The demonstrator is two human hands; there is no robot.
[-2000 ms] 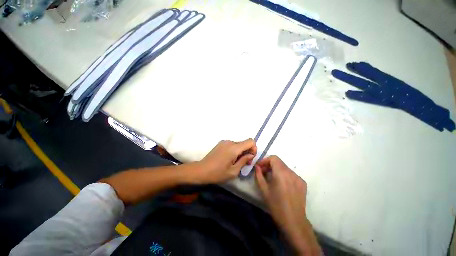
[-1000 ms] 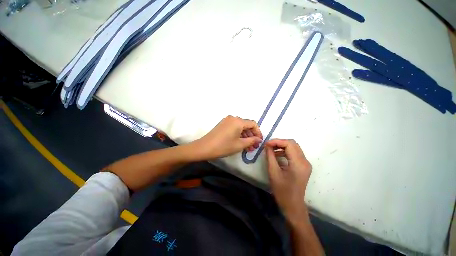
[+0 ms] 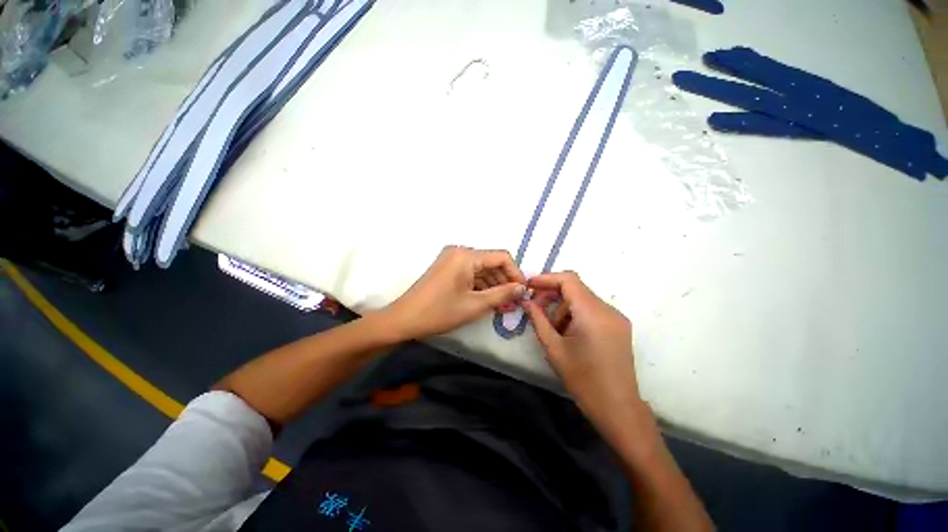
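Observation:
A long strip [image 3: 582, 166] with rounded ends lies white side up with a blue-grey border, its near end at the table's front edge. My left hand [image 3: 468, 291] is over the strip's near end from the left, thumb and fingertips pinched together. My right hand [image 3: 582, 333] meets it from the right, thumb and forefinger pinched. The fingertips of both hands touch over a tiny pale speck, perhaps a stud or bead, too small to tell. The fingers hide part of the strip.
A fanned stack of white strips [image 3: 213, 125] lies at the left. Navy strips with pale specks [image 3: 821, 109] lie at the right. A clear plastic bag [image 3: 696, 171] lies beyond the work, beside a thin curved thread [image 3: 468, 71]. Crinkled clear bags [image 3: 130, 26] are at the upper left.
My right fingertips have come in to meet my left ones over the strip's near end. The view has shifted, so the table's things sit differently in the picture.

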